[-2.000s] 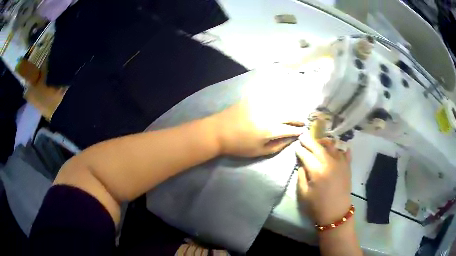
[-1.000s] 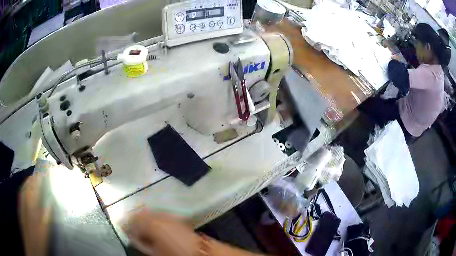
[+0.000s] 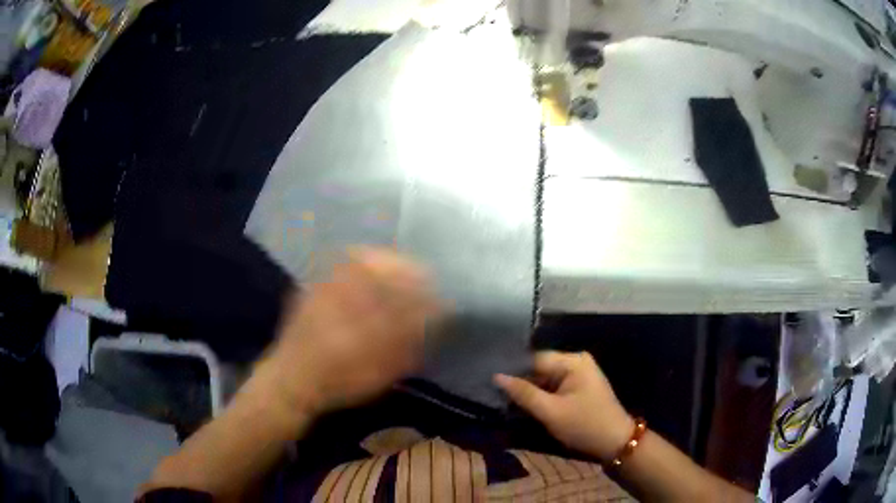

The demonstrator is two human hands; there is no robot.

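A light grey curved-edge pocket piece lies on the machine table with its straight right edge running back to the needle area. Dark garment panels lie at the left, partly under it. The presser foot area is at the grey piece's far right edge, beside a bright lamp glow. My left hand is blurred, over the grey piece's lower left part; its fingers cannot be made out. My right hand pinches the grey piece's near right corner beyond the table's front edge.
A small dark pointed piece lies flat on the machine bed at the right. Red-handled snips are at the far right. A grey-rimmed bin is at the lower left. Cables and a dark object are at the lower right.
The view has swung back left from the machine's handwheel end. My right hand, blurred over the table front before, now holds the grey piece's near corner. Two seconds ago both hands were by the needle.
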